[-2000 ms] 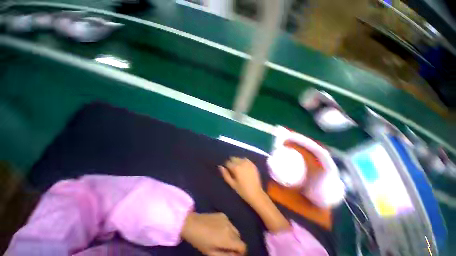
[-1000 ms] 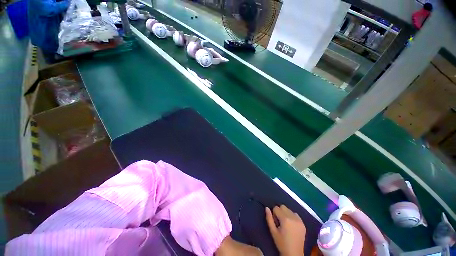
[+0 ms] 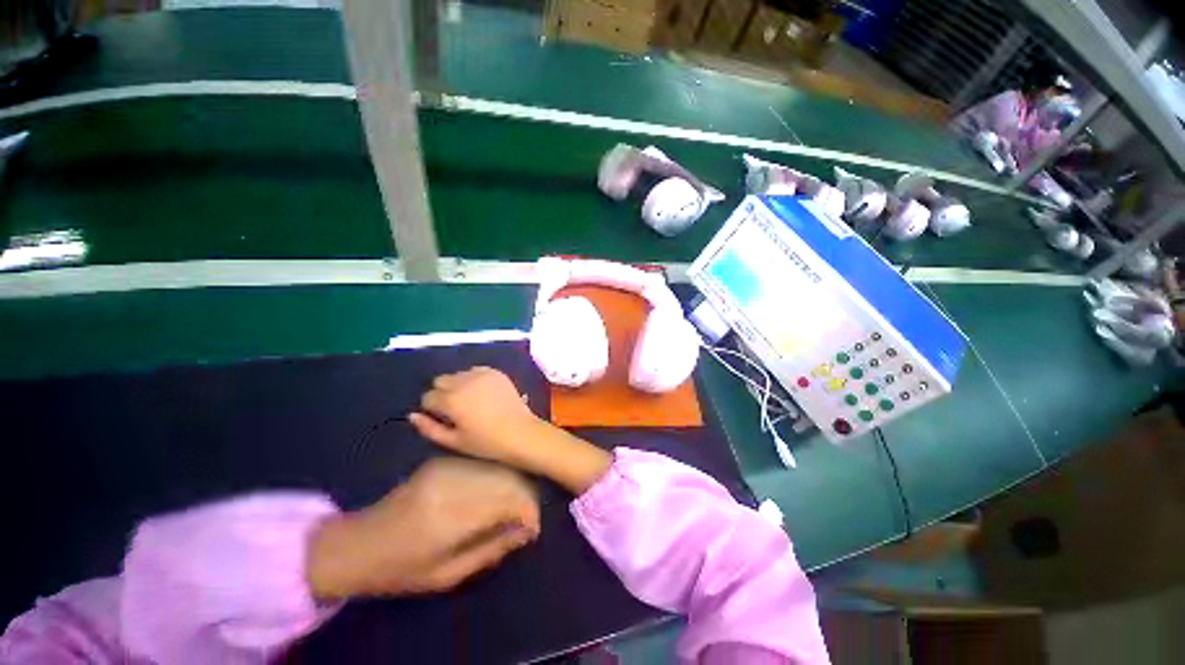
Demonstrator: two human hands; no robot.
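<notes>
My left hand (image 3: 429,526) is over the black mat (image 3: 169,442), its fingers curled; whether it holds anything is hidden. My right hand (image 3: 478,413) rests on the mat just beyond it, fingers bent, wrist near my left hand. A thin black cord (image 3: 370,435) lies in a faint loop beside my right fingertips; I cannot tell if they grip it. Pale pink and white cat-ear headphones (image 3: 569,342) lie on an orange pad (image 3: 624,405), cups toward me, right of my hands and untouched.
A white and blue tester (image 3: 819,325) stands right of the pad, with a white cable (image 3: 769,409) beside it. A green conveyor (image 3: 520,195) with several headphones runs behind, past a metal post (image 3: 390,143). A person in pink (image 3: 1020,124) is far right.
The view has swung right, so the tester shows fully and the cartons at left are out of view. My left hand now shows beside my right. The headphones remain on the orange pad.
</notes>
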